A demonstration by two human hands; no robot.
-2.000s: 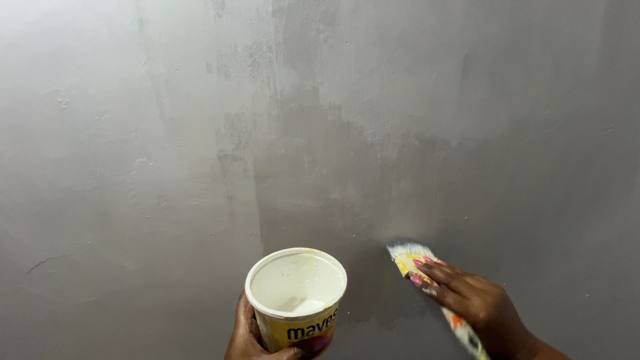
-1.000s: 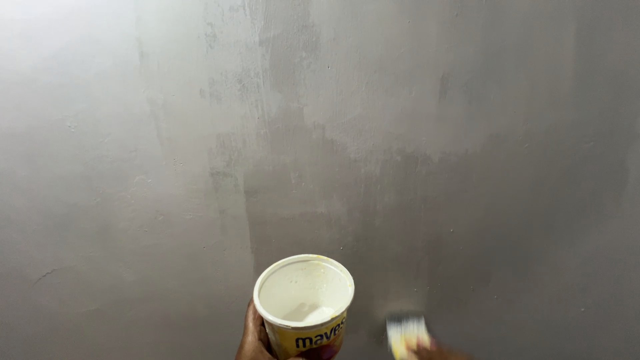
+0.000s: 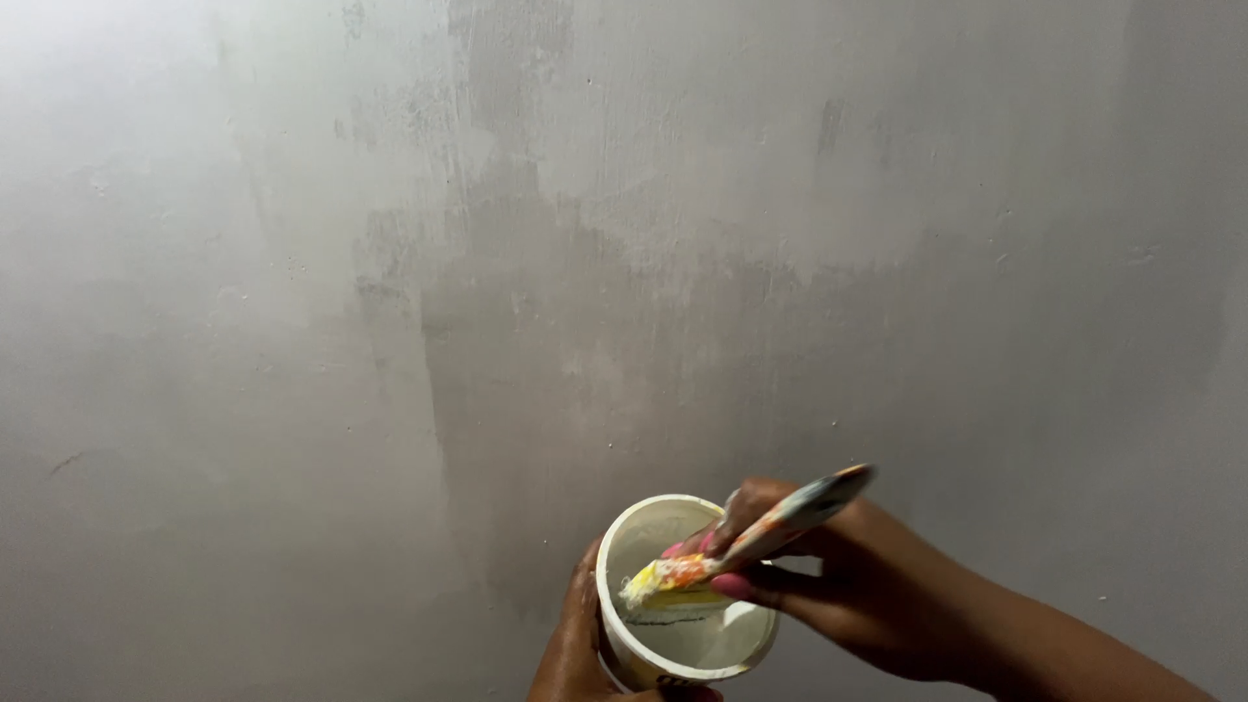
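Note:
A white plastic tub (image 3: 606, 624) with white paint inside stands near the bottom centre, its mouth tilted toward me. My left hand (image 3: 575, 634) is wrapped around its left side and underside. In my right hand (image 3: 809, 575) is a paintbrush (image 3: 770, 531), gripped near its ferrule, with the handle pointing up and right. The brush head is inside the tub's mouth, its bristles low and partly hidden. Yellow, orange and white paint smears cover the ferrule and handle.
A painted wall (image 3: 292, 390) fills the view behind the hands. Its finish is uneven, with a darker patch (image 3: 624, 370) in the middle and lighter, streaky areas above and to the left.
My right hand has brought the brush from the wall, right of the tub, into the tub's mouth. My left hand still holds the tub, which now sits further right in view.

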